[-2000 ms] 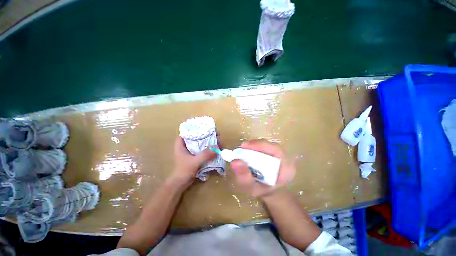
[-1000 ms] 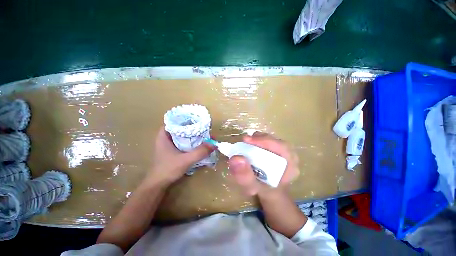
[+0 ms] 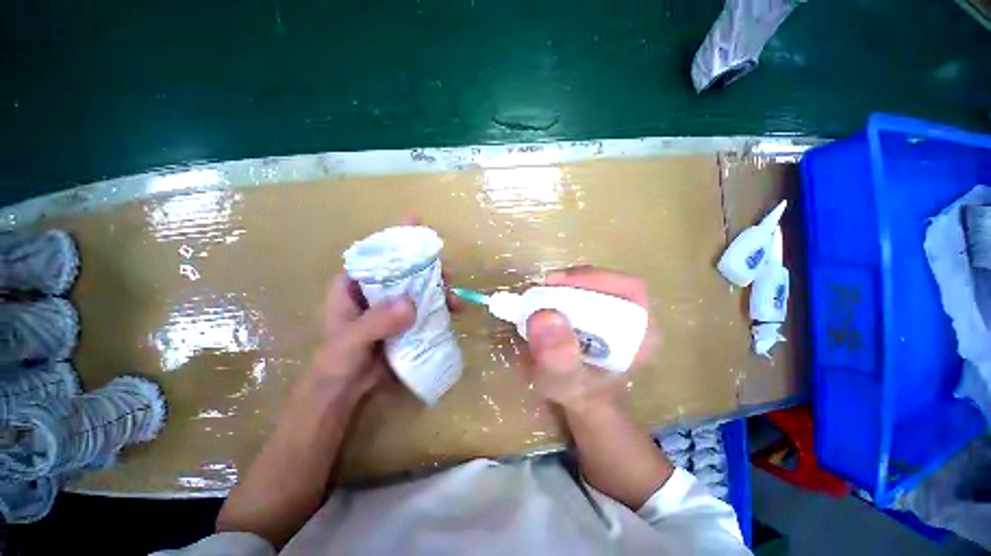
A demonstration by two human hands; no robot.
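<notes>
My left hand (image 3: 364, 331) holds a grey-white hollow casting (image 3: 424, 342) above the bench, its scalloped rim up and tilted to the left. The fingertips reach round behind its wall. My right hand (image 3: 581, 342) holds a white glue bottle (image 3: 609, 323) with a dark blue printed mark, thumb on its side. The teal tip (image 3: 472, 295) points left at the casting's right side, with a small gap between tip and wall.
Stacked castings (image 3: 92, 424) lie on the tan bench (image 3: 293, 228) at left. Two spare glue bottles (image 3: 769, 291) lie beside the large blue crate (image 3: 858, 326) at right. Another casting (image 3: 739, 43) is on the green belt (image 3: 380, 76). A smaller blue crate (image 3: 738, 462) shows below the bench edge.
My left hand has turned the casting, so its lower end now points down and right. The bottle tip has come away from the wall. The belt casting has shifted right in view.
</notes>
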